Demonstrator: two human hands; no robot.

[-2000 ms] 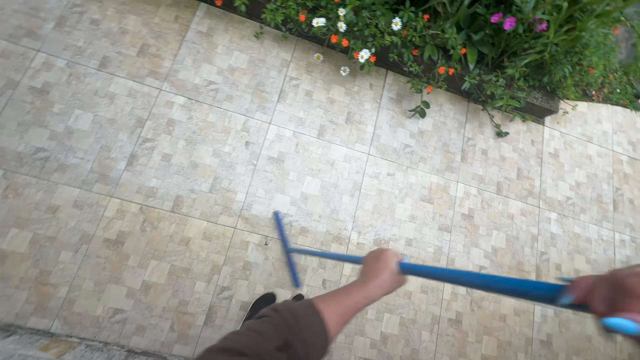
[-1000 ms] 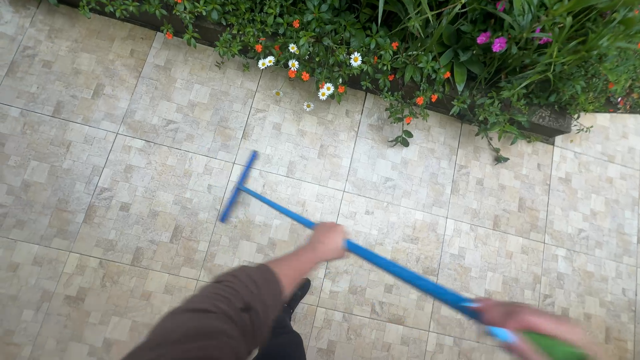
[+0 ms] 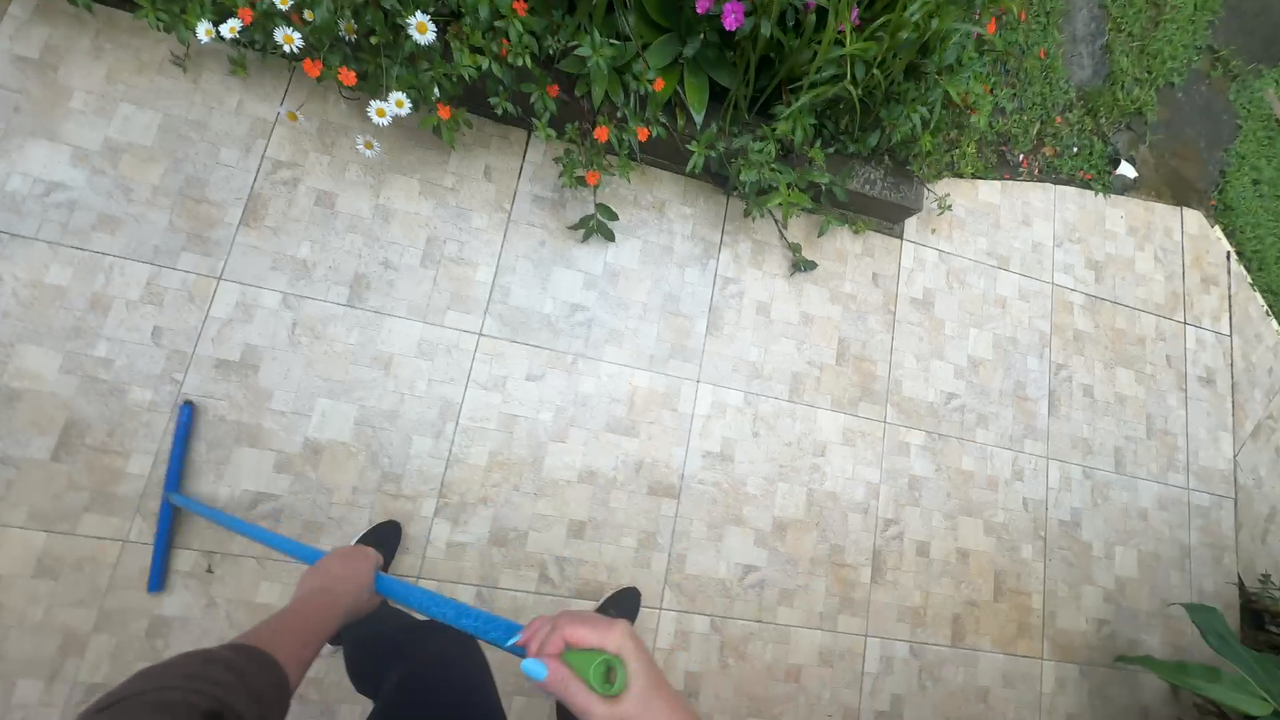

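A blue floor squeegee has its long, narrow head on the tiled floor at the lower left. Its blue pole slants from there down to the right and ends in a green grip. My left hand is wrapped around the middle of the pole. Around the top of the pole, beside the green end, my right hand is closed, with light blue nail polish on the fingers. A brown sleeve covers my left forearm.
A planted bed with white daisies and orange flowers runs along the top, behind a low dark edging. Stems hang over onto the tiles. Grass borders the upper right, and a leafy plant stands at the lower right. My black shoes are below.
Since a second ago the squeegee head has moved away from the flower bed, toward the lower left, with both hands still on the pole. The view has shifted to the right.
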